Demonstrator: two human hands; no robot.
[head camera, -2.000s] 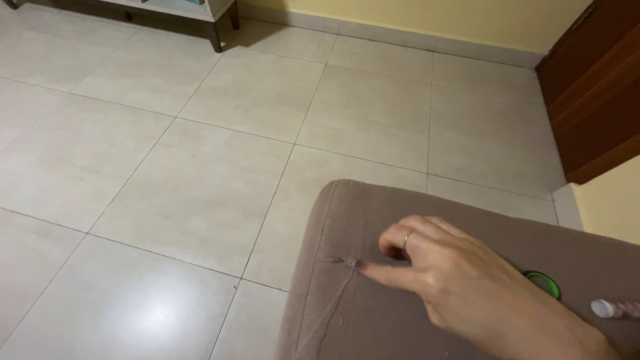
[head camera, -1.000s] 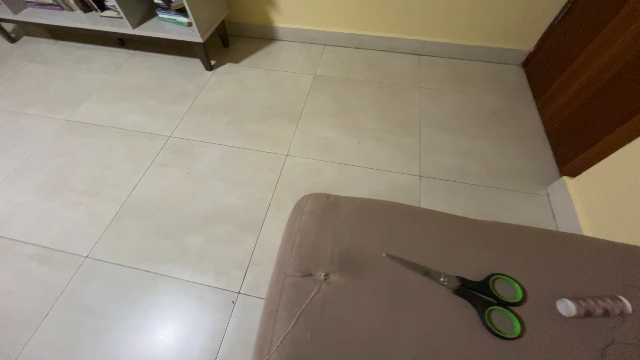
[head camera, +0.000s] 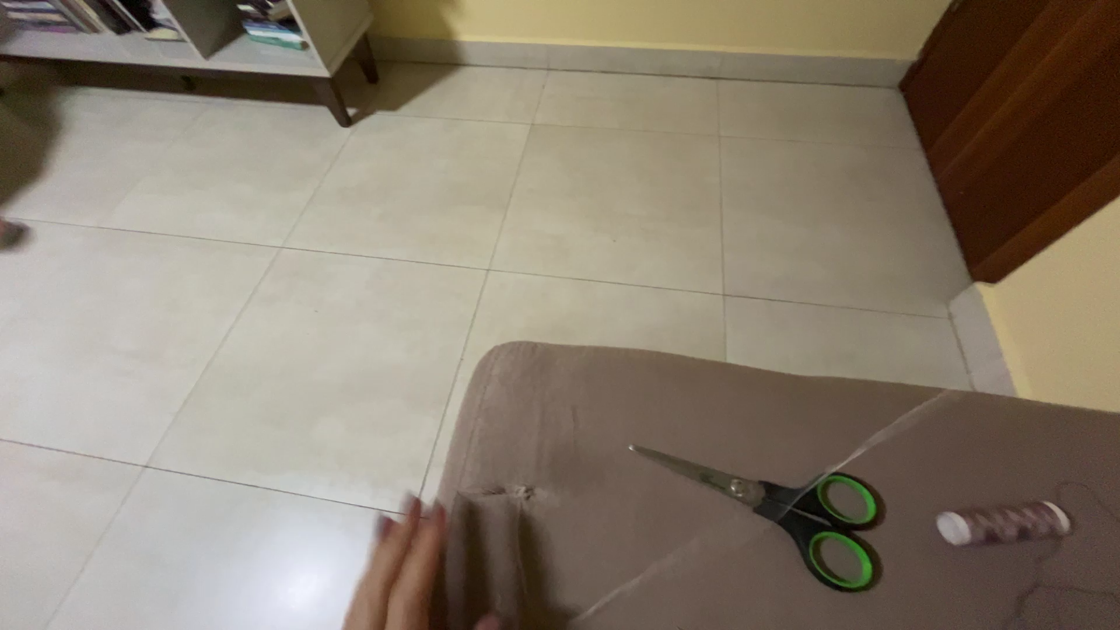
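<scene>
At the bottom, my left hand (head camera: 404, 564) lies against the left edge of a brown fabric cushion (head camera: 665, 394), fingers pointing up. Only its fingers and a bit of thumb show; whether it grips the fabric is unclear. Just beyond the fingertips, the cloth puckers around a small stitched spot (head camera: 523, 493), with a thread running down from it. Scissors with black and green handles (head camera: 809, 516) rest on the cushion, blades nearly together. Right of them lies a spool of mauve thread (head camera: 1006, 523). A blurred pale strand (head camera: 884, 437) crosses above the scissors diagonally. My right hand is out of view.
Light floor tiles (head camera: 350, 341) surround the cushion's far and left sides. A low shelf unit (head camera: 328, 52) with books stands at the upper left. A brown wooden door (head camera: 1032, 131) is at the upper right. A blurred thing (head camera: 10, 234) shows at the left edge.
The right hand, over the cushion two seconds ago, has left the view. My left hand has come in at the bottom. The blurred strand across the scissors was not visible one second ago.
</scene>
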